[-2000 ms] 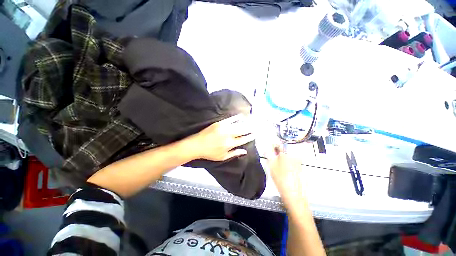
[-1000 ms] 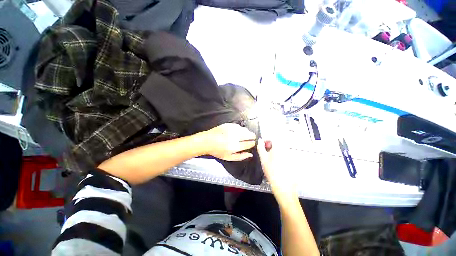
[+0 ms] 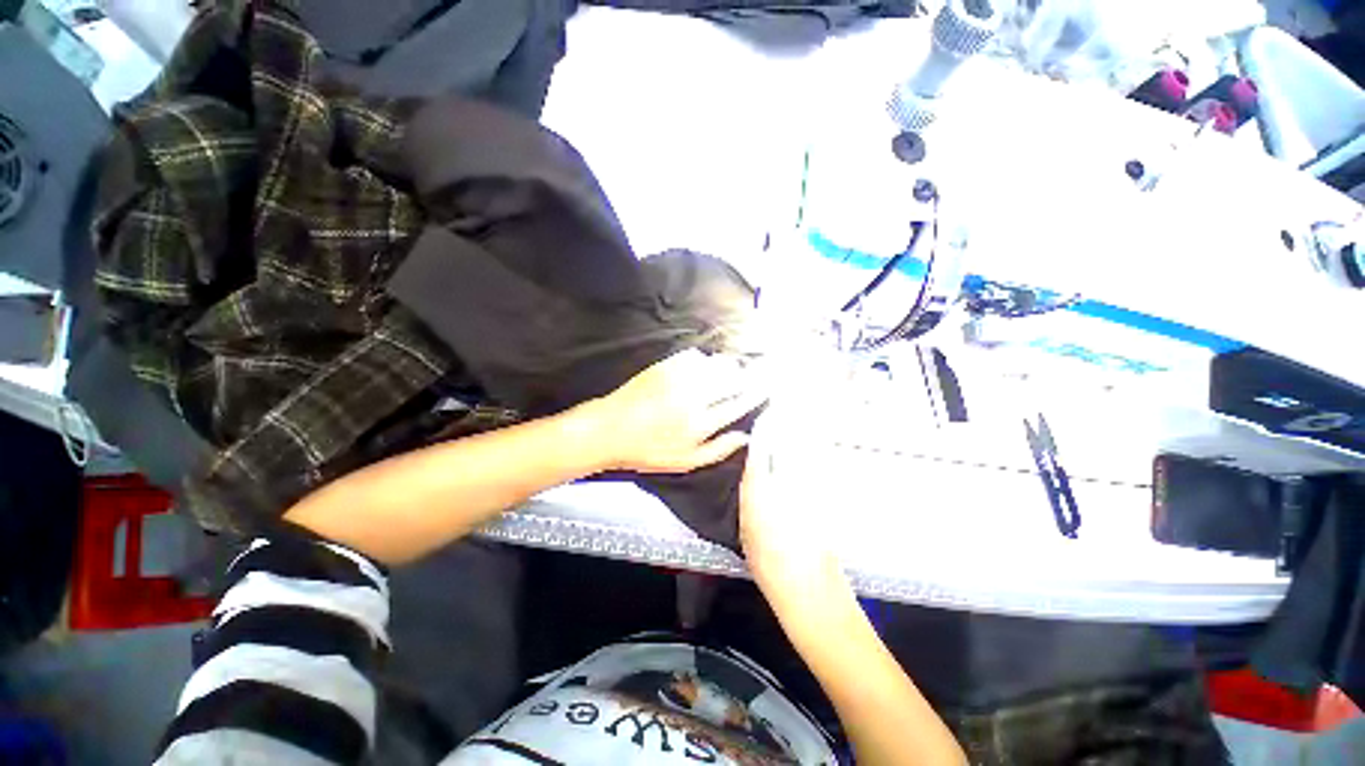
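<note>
A dark brown-grey garment piece [image 3: 517,299] runs from the plaid fabric [image 3: 337,225] at the left to the needle area of the white sewing machine [image 3: 1093,240]. My left hand [image 3: 681,415] lies on the cloth just left of the needle area, fingers bent, holding it near its edge. My right hand [image 3: 786,464] is at the cloth's right edge, below the needle area. Its fingers are washed out by glare, so its grip is unclear. The cloth's end hangs over the ruler-marked table edge [image 3: 644,546]. The needle and presser foot are lost in glare.
Thread snips [image 3: 1052,476] lie on the machine bed, left of a smartphone [image 3: 1225,504]. A short dark strip [image 3: 943,385] is near the needle. Thread cones [image 3: 1165,87] stand at upper right. Dark cloth [image 3: 434,53] lies behind the plaid. A red stool [image 3: 120,561] is at lower left.
My right hand has moved slightly left and its thumb tip is no longer distinct. The cloth end below my hands shows less than two seconds ago. The whole view has shifted a little.
</note>
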